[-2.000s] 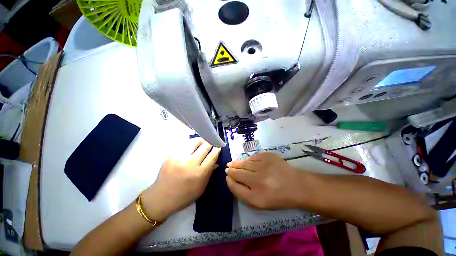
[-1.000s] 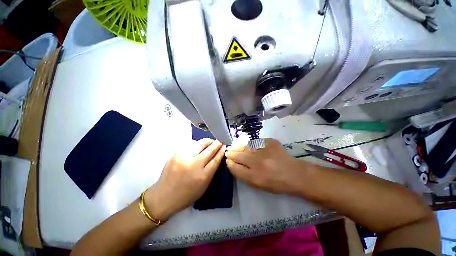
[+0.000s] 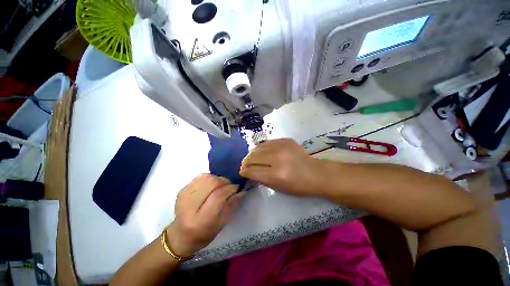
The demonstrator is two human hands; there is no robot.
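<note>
A navy fabric piece (image 3: 226, 158) lies under the head of the white sewing machine (image 3: 168, 75), below the needle area. My left hand (image 3: 204, 206), with a gold bracelet, holds its near end with bent fingers. My right hand (image 3: 279, 166) pinches its right edge, just below the presser foot area. The fingers hide the piece's near edge, and the needle tip cannot be made out. A second navy piece (image 3: 126, 179) with slanted corners lies flat on the table to the left.
Red-handled thread snips (image 3: 369, 146) and a green-handled tool (image 3: 388, 106) lie right of my right hand. A parts tray (image 3: 447, 146) with bobbins is at the far right. A green fan (image 3: 106, 28) stands behind at upper left. A ruler tape (image 3: 291, 228) runs along the table's front edge.
The view has shifted. The held navy piece has moved further under the machine head, and more of it shows beyond my fingers. My left hand has come nearer the table's front edge.
</note>
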